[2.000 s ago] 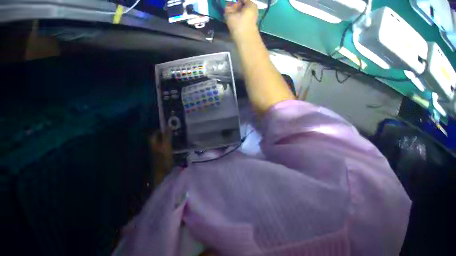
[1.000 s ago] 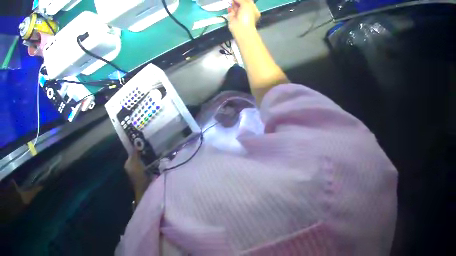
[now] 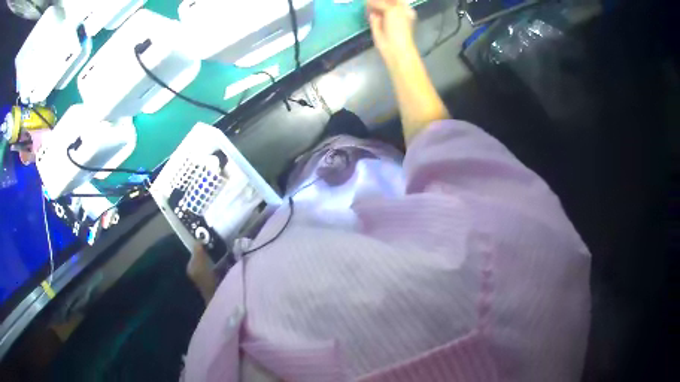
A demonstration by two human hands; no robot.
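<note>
A shallow white open box [image 3: 261, 173] is tilted in front of my pink smock at the left. In it lie a black remote-like piece with a round ring button [image 3: 201, 234] and a pale sheet or pad with rows of dark dots [image 3: 200, 186]. My left hand [image 3: 201, 270] grips the box's lower left edge; its fingers are partly hidden. My right hand [image 3: 391, 21] reaches to the green mat's edge at the top. It is blurred and close to the picture's edge, so I cannot tell if it holds anything.
Several white rounded units [image 3: 142, 63] with black cables stand on the green mat [image 3: 212, 78]. A yellow roll [image 3: 33, 118] and a pink item [image 3: 28, 146] are at the far left. Dark plastic sheeting [image 3: 514, 41] is at the upper right. A thin cable [image 3: 289, 216] crosses my smock.
The view has swung along the bench, so the units and yellow roll now show at the left. The box stays in my left hand, now more tilted. My right arm stays stretched toward the bench.
</note>
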